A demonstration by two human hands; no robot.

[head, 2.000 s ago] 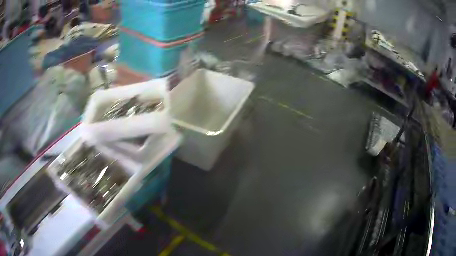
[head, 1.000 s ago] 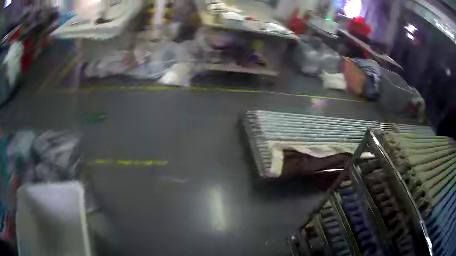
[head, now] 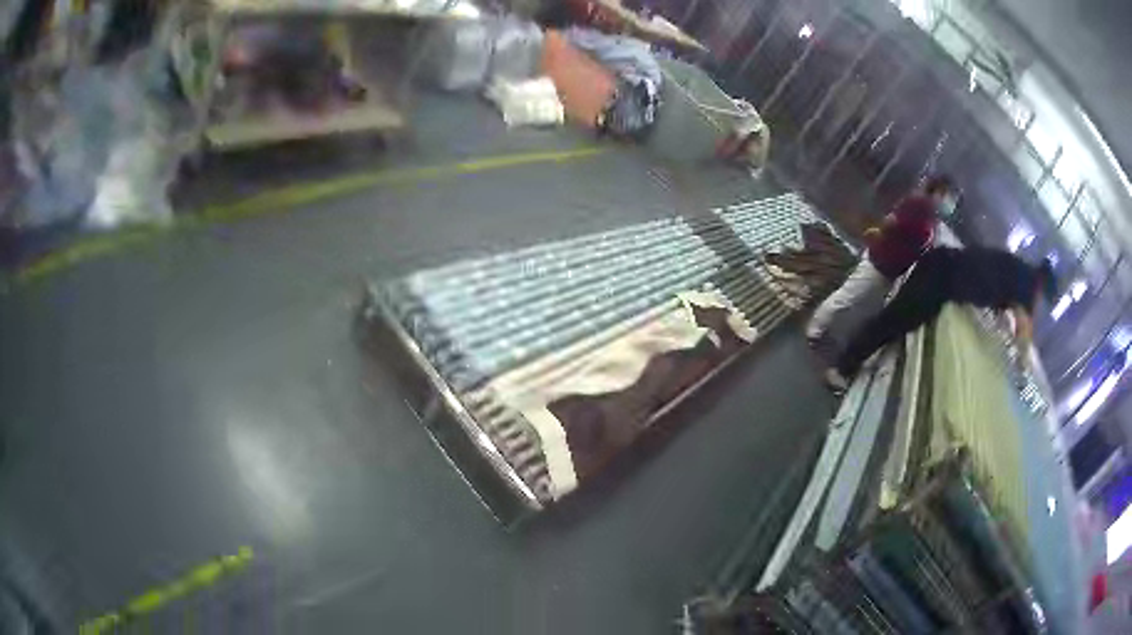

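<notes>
Neither of my hands is in the picture. Nearest in front of me at the lower right is a tall multi-layer rack point(head: 962, 478). Pale olive and pale blue fabric sleeves point(head: 981, 397) lie along its top, and white and pale blue bands show on its side. A low side rack point(head: 478, 459) stands near the floor at the centre. It bears pale blue sleeves point(head: 559, 292) in a row, with bare tubes between two groups. Dark brown cloth and cream cloth point(head: 596, 360) lie over its near side. The picture is blurred.
Two people point(head: 900, 242) are beyond the tall rack, one in dark clothes bending over its far end. Grey floor point(head: 286, 360) with yellow lines lies left of the low rack. A shelf table point(head: 298, 124), an orange-brown bundle point(head: 577, 77) and white cloth point(head: 528, 102) stand behind.
The view has swung right, away from the white bins. The low rack now shows along its length, and two people have come into view. The bins have left the picture.
</notes>
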